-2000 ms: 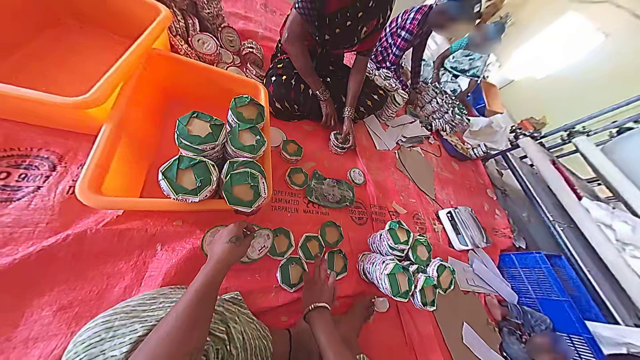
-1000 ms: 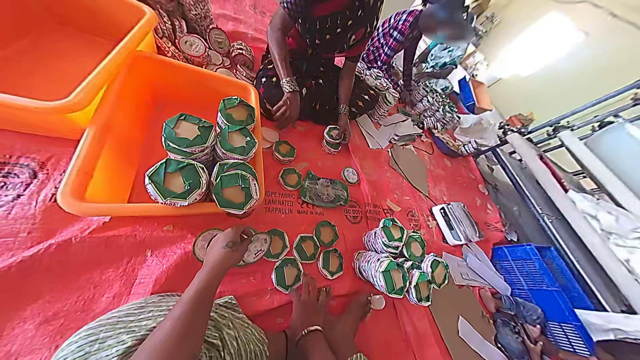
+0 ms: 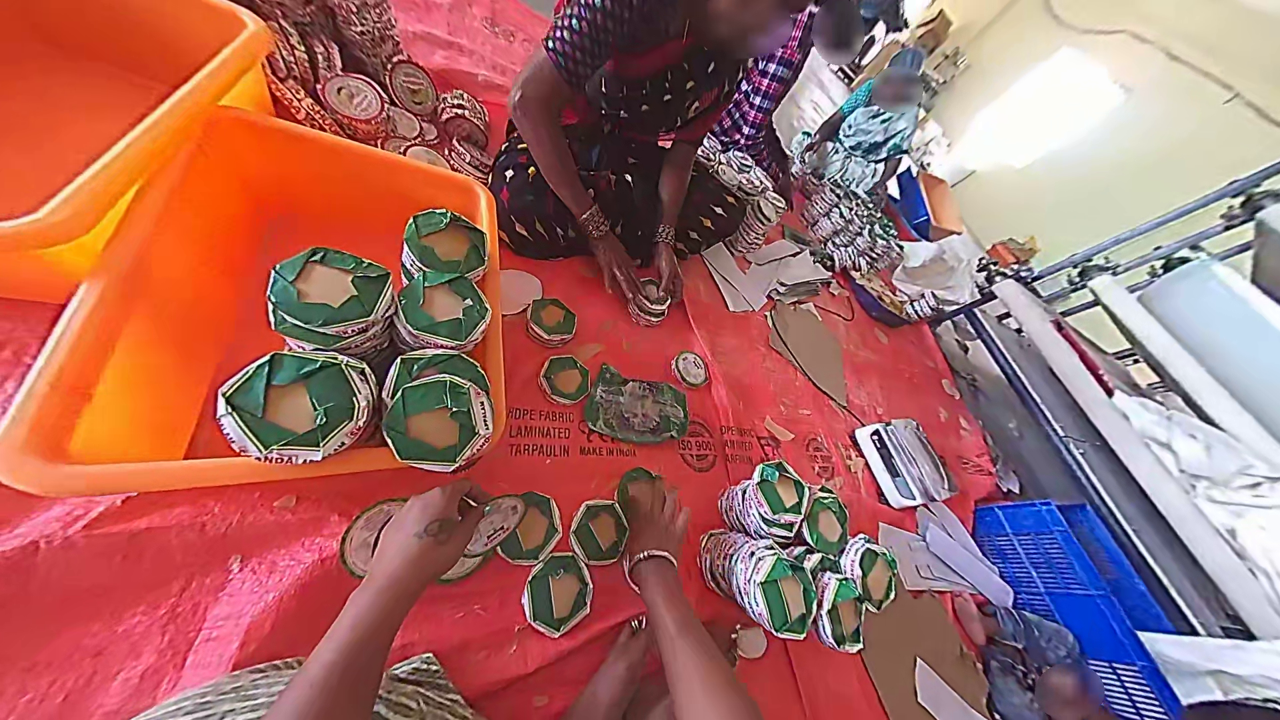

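My left hand grips a round printed disc by its edge, above other round labels on the red tarpaulin. My right hand rests over a green-wrapped packet, its fingers spread; whether it grips the packet is hidden. Between my hands lie several green-wrapped octagonal packets with bare tan centres. Stacks of like packets lie on their sides to the right. More packets stand in piles inside the orange plastic tub.
A person sits opposite, both hands at a small stack. A crumpled green plastic packet, a scale, cardboard, paper sheets and a blue crate lie about. Other people sit farther back; metal rails run along the right.
My right hand has moved up onto the upper right packet of the group. My left hand stays near the labels. The person opposite has brought both hands together at the small stack.
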